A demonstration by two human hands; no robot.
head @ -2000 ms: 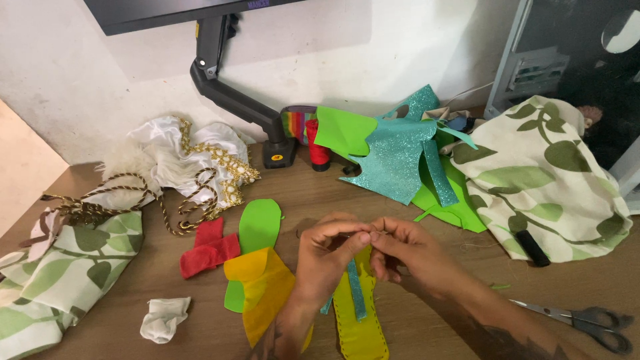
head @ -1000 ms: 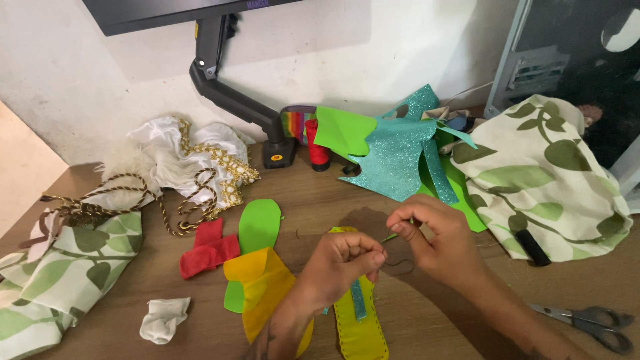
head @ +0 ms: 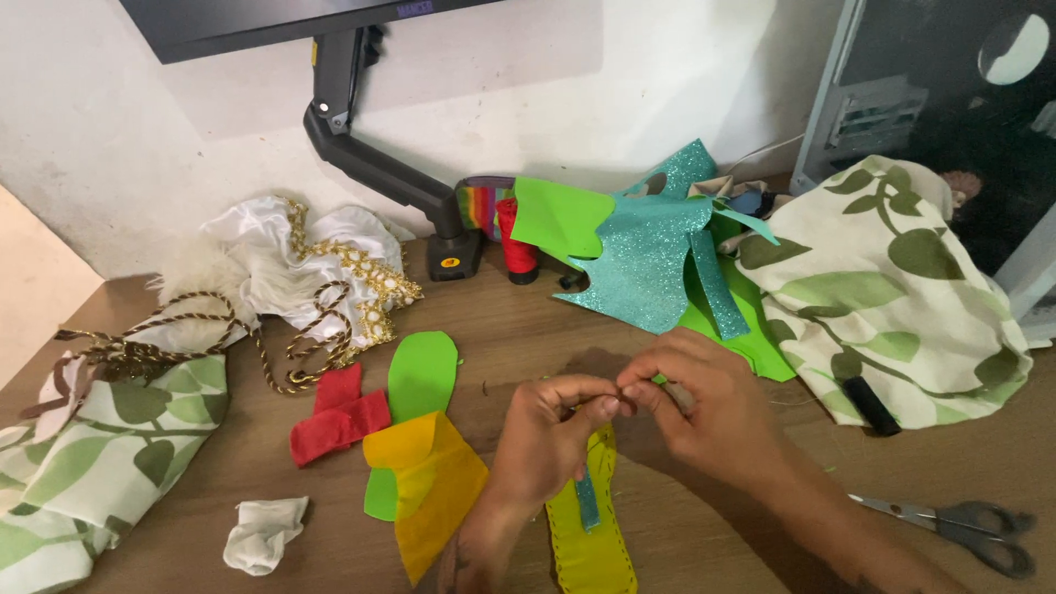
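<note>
My left hand (head: 557,433) and my right hand (head: 701,404) meet fingertip to fingertip above the desk, pinching something thin and dark, perhaps thread; it is mostly hidden by the fingers. A bit of green shows beside the right fingertips. Under the left hand lies a long yellow piece (head: 590,553) with dark stitches along its edges and a glittery blue strip (head: 587,502) on it. Left of that hand, a yellow-orange piece of cloth (head: 437,487) partly covers a green rounded piece (head: 422,371). Red cloth pieces (head: 342,421) lie beside these.
Scissors (head: 949,520) lie at the right. Glittery turquoise sheet (head: 643,256), a red thread spool (head: 517,247) and leaf-print cloth (head: 891,289) stand behind the hands. White cloth with gold trim (head: 330,256), cord, a small white cloth (head: 264,535) and a monitor arm (head: 388,173) are at left.
One second ago the hands were apart, with a green thing in the right fingers and dark thread hanging below. Now the fingertips have come together.
</note>
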